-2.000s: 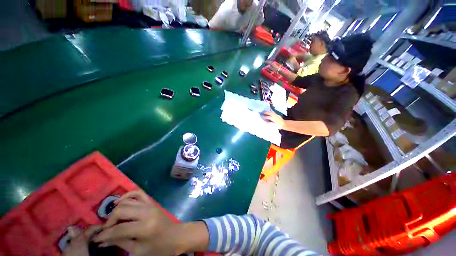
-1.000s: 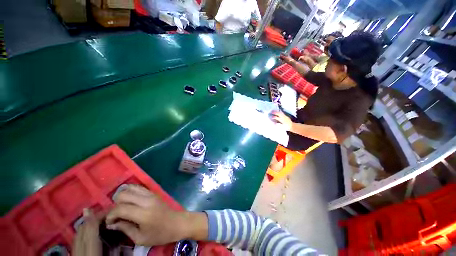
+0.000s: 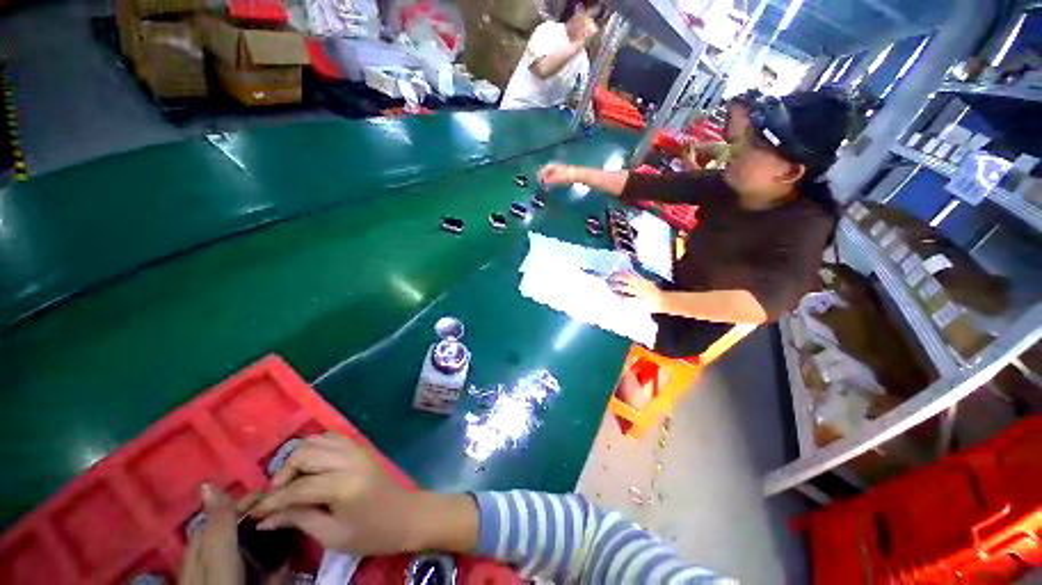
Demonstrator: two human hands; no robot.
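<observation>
A red tray (image 3: 167, 455) with square pockets lies at the lower left; silver-rimmed watch bodies show in some pockets, one (image 3: 431, 570) at the bottom edge. My left hand (image 3: 214, 546) is at the bottom edge, partly cut off, at a dark watch body (image 3: 265, 544) above the tray. My right hand (image 3: 343, 498) is beside it, with thumb and fingertips pinched at the watch's upper edge. Something white shows below my right hand. What lies between the right fingertips is too blurred to tell.
A whitish bottle (image 3: 442, 377) with its lid flipped open stands right of the tray, beside shiny scraps (image 3: 511, 414). Watches (image 3: 454, 224) lie on the green belt (image 3: 286, 274). A neighbouring worker (image 3: 731, 229) sits at right by a white sheet (image 3: 583, 286).
The neighbouring worker's far arm has reached out over the belt to the watches. My hands remain together at the dark watch, with slightly shifted fingers. The view has tilted slightly.
</observation>
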